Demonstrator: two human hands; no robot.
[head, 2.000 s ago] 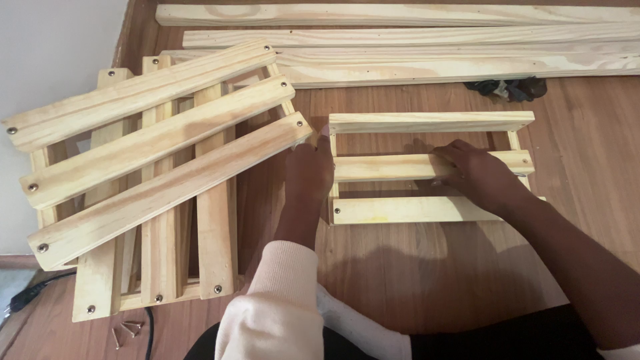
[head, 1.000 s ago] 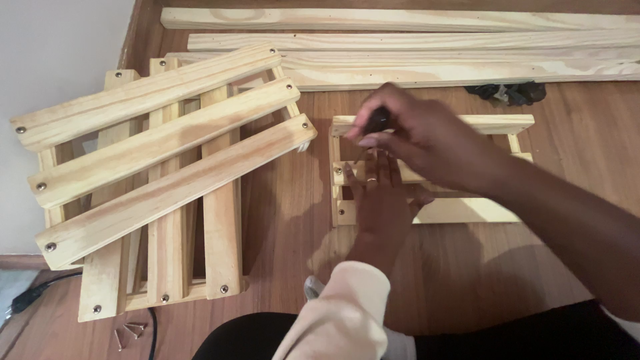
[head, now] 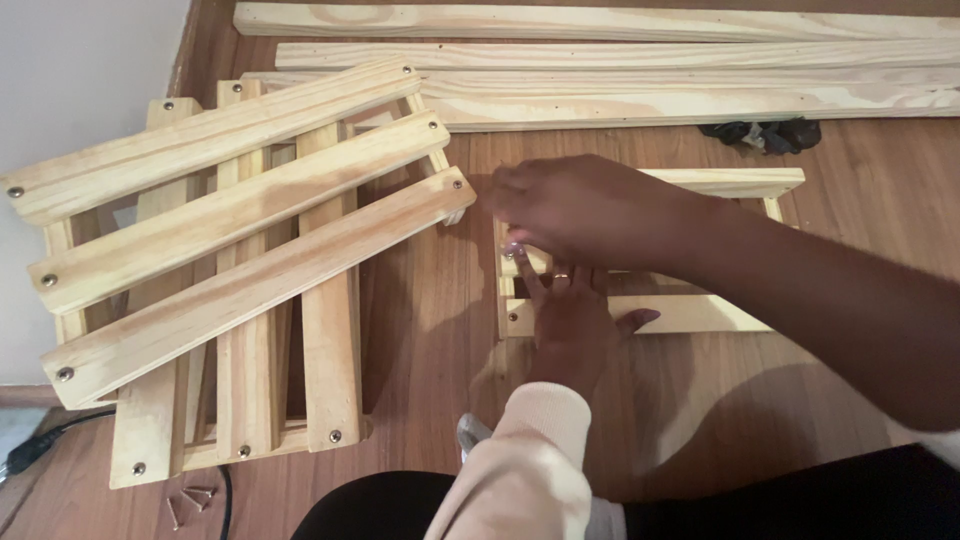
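Observation:
A small slatted wooden frame (head: 697, 313) lies on the floor at centre right, with a screw (head: 513, 317) in the left end of its nearest slat. My left hand (head: 574, 319) presses on its middle and near slats, index fingertip beside a screw (head: 510, 253) at the middle slat's left end. Above that end is my right hand (head: 570, 206), slightly blurred, its fingers curled; whether it holds anything is hidden. My right forearm crosses over the frame and covers much of it.
Assembled slatted frames (head: 247, 202) are stacked crosswise at left. Long wooden boards (head: 600, 94) lie along the back, near a crumpled black plastic bag (head: 765, 136). Several loose screws (head: 191, 501) and a black cable (head: 226, 499) lie at lower left.
My left hand has come from the frame's left edge onto its slats. My right hand has left the middle slat for the left end; a dark-handled tool showed in it one second ago.

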